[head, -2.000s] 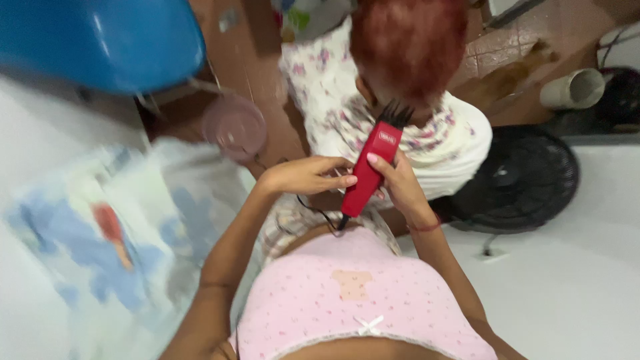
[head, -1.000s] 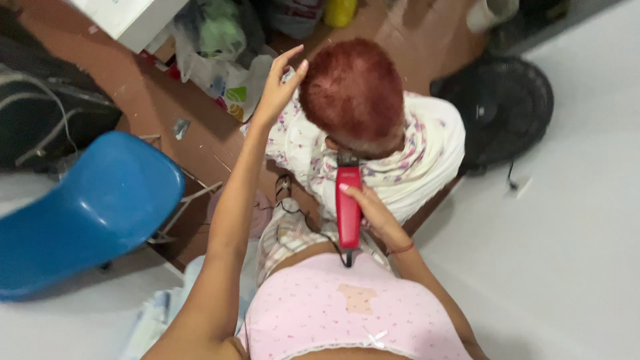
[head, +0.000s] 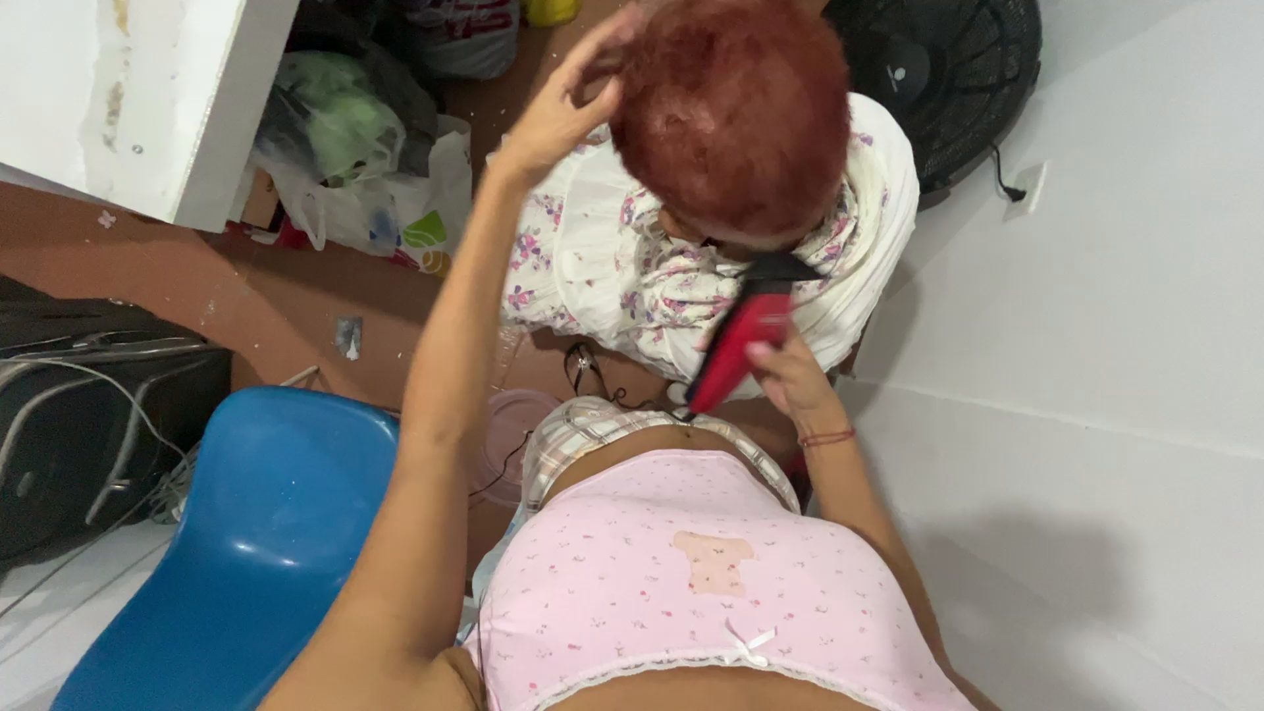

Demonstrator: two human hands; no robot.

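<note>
A red electric hair clipper (head: 743, 341) with a black comb guard (head: 780, 267) is in my right hand (head: 793, 373), slightly blurred. Its guard end lies at the lower back edge of a seated person's short reddish hair (head: 736, 118). My left hand (head: 578, 94) is raised at the left side of that head, fingers spread; some fingertips are hidden or blurred against the hair. A white floral cloth (head: 592, 237) covers the person's shoulders. From the clipper's lower end, a dark cord (head: 632, 400) runs down near my waist.
A blue plastic chair (head: 267, 513) stands at the left, beside a black bag (head: 109, 425). Plastic bags (head: 346, 188) lie near a white furniture panel (head: 212, 118). A black fan (head: 938, 79) stands at the upper right, by a wall socket (head: 1029, 188) with a plug. The white wall (head: 1086, 375) borders the right.
My left hand has left the clipper, where it was two seconds ago, and moved up beside the head. The clipper, upright one second ago, now tilts. The view has shifted considerably.
</note>
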